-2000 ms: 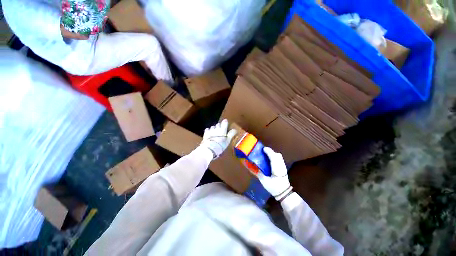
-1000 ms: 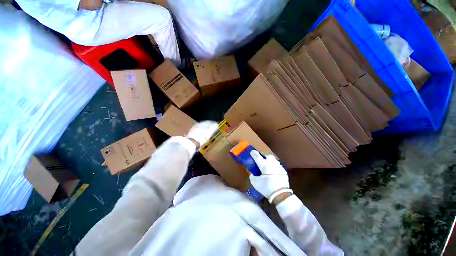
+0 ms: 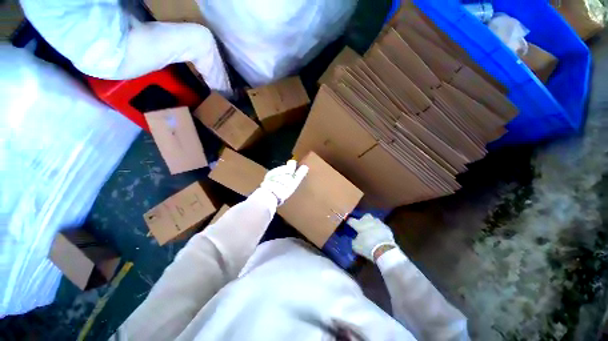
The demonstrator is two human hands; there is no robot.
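Observation:
A closed brown carton point(image 3: 322, 198) lies slanted in front of me, its broad plain face up. My left hand point(image 3: 283, 181), in a white glove, holds its upper left end, with the fingers over the edge. My right hand point(image 3: 372, 236), also gloved, is at the carton's lower right end. It grips the tape gun point(image 3: 347, 228), of which only a little dark blue and a speck of red show; the rest is hidden by the hand and carton. A stack of flat cartons point(image 3: 373, 150) leans just beyond the carton.
Several formed boxes point(image 3: 180, 212) lie on the dark green floor at left. A blue tote point(image 3: 490, 80) stands behind the stack. A large plastic bag point(image 3: 277, 40), a red stool point(image 3: 143, 96) with a seated person in white, and a wrapped stack point(image 3: 53, 173) are beyond and left.
The tape gun has moved from the carton's top to its lower right end with my right hand. The yellow slatted edge beside my left hand is now mostly covered; the carton's broad face shows.

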